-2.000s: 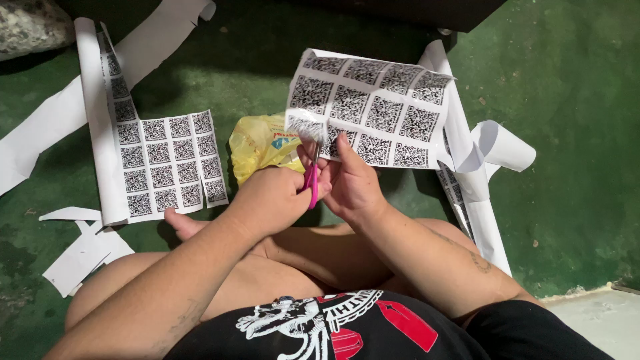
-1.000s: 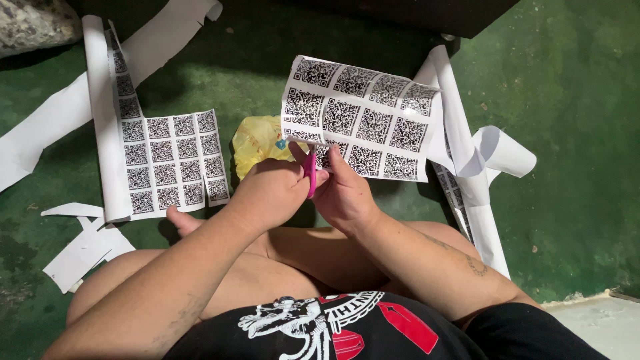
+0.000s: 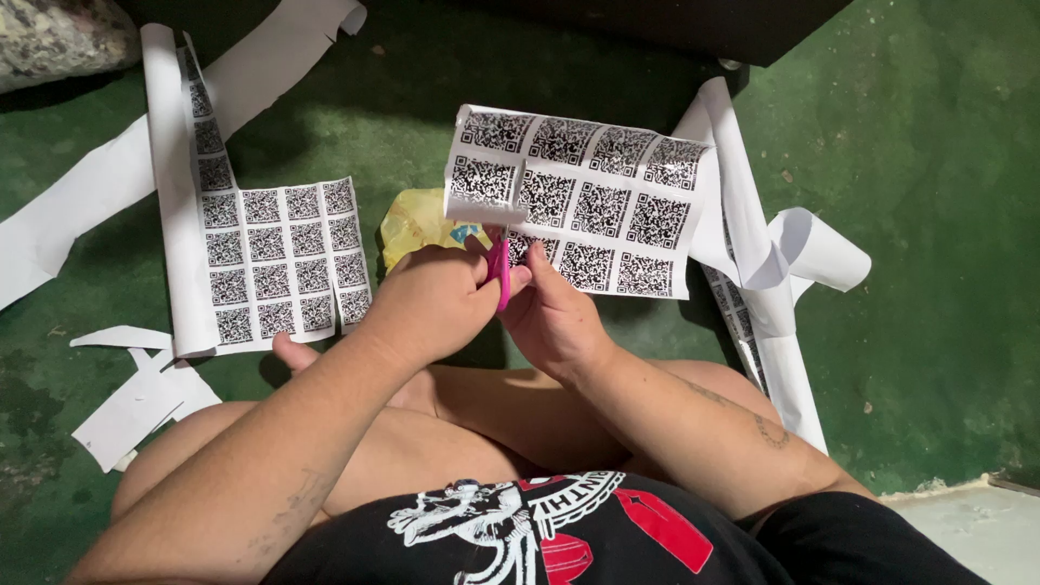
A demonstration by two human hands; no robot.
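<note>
My left hand (image 3: 443, 296) is closed around the pink handles of a pair of scissors (image 3: 502, 276). The blades are mostly hidden by paper and fingers. A white sheet printed with rows of square codes (image 3: 658, 264) is pinched in my right hand (image 3: 561, 329), with the thumb on its lower edge. A slit runs up into the sheet above the scissors, and the strip left of the slit curls. Behind my left hand lies a crumpled yellow plastic bag (image 3: 410, 223).
Another code sheet, partly rolled (image 3: 175, 211), lies at left on the green floor (image 3: 918, 268). White paper scraps (image 3: 122, 414) and a long paper strip (image 3: 89, 183) lie nearby. More rolled paper (image 3: 780, 349) is at right. A dark furniture edge (image 3: 691, 32) and a speckled stone (image 3: 61, 36) stand at the far side.
The scissors have moved further up into the sheet, and the slit has grown longer. The left strip now curls over near the blades.
</note>
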